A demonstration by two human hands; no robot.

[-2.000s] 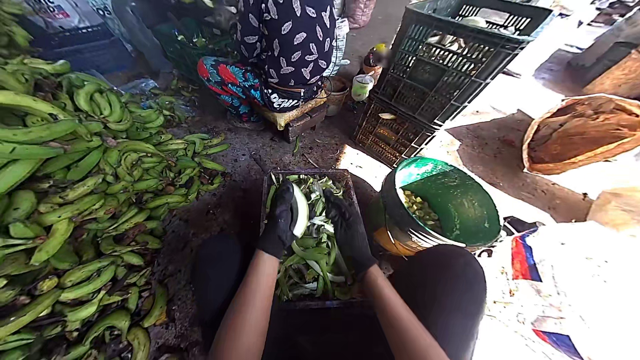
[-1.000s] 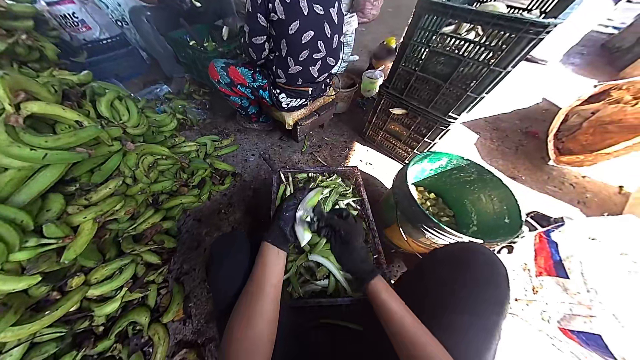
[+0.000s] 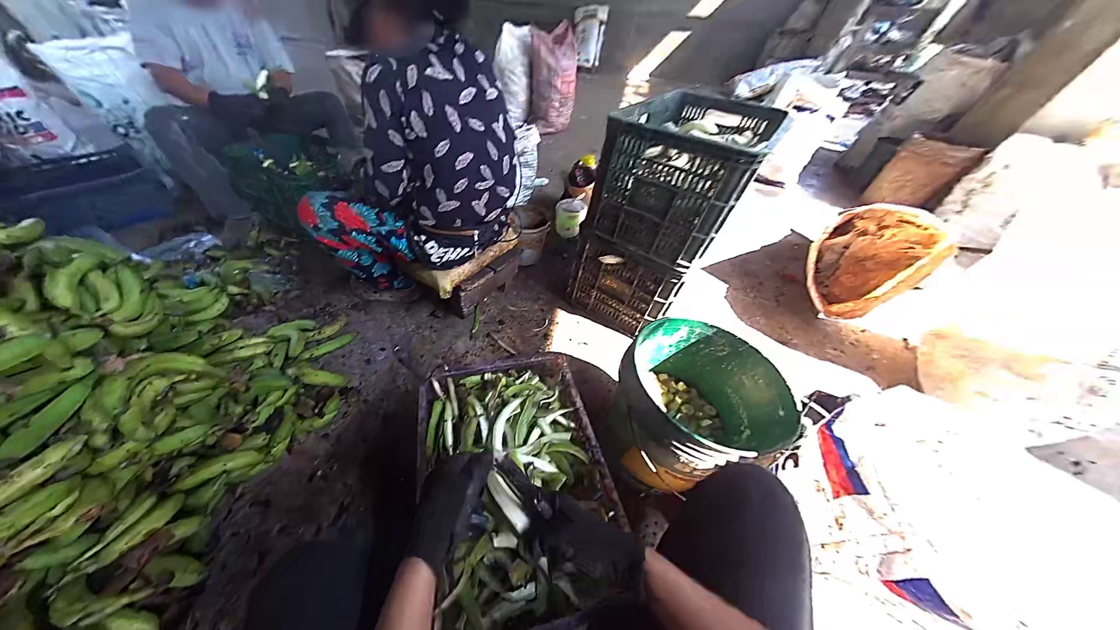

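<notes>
Both my hands wear black gloves and meet over a crate (image 3: 584,411) heaped with green plantain peels (image 3: 525,420). A pale, partly peeled plantain (image 3: 507,501) lies between them. My left hand (image 3: 453,507) is closed around its left side. My right hand (image 3: 577,534) is against its right side, fingers bent; whether it holds a tool is too dark to tell. Right of the crate stands a green bucket (image 3: 752,385) with cut plantain pieces (image 3: 687,404) at its bottom. A big pile of green plantains (image 3: 140,394) covers the ground on the left.
Stacked plastic crates (image 3: 674,188) stand ahead, beyond the bucket. A person in a leaf-print top (image 3: 446,131) sits on a low stool (image 3: 477,276); another person (image 3: 214,70) sits behind a green crate (image 3: 271,175). A basket (image 3: 875,258) and a white sack (image 3: 945,499) lie at right.
The pale plantain that stood out in my left hand is now lower between both hands, mostly covered by the gloves. My hands have come closer together. The view has tilted up.
</notes>
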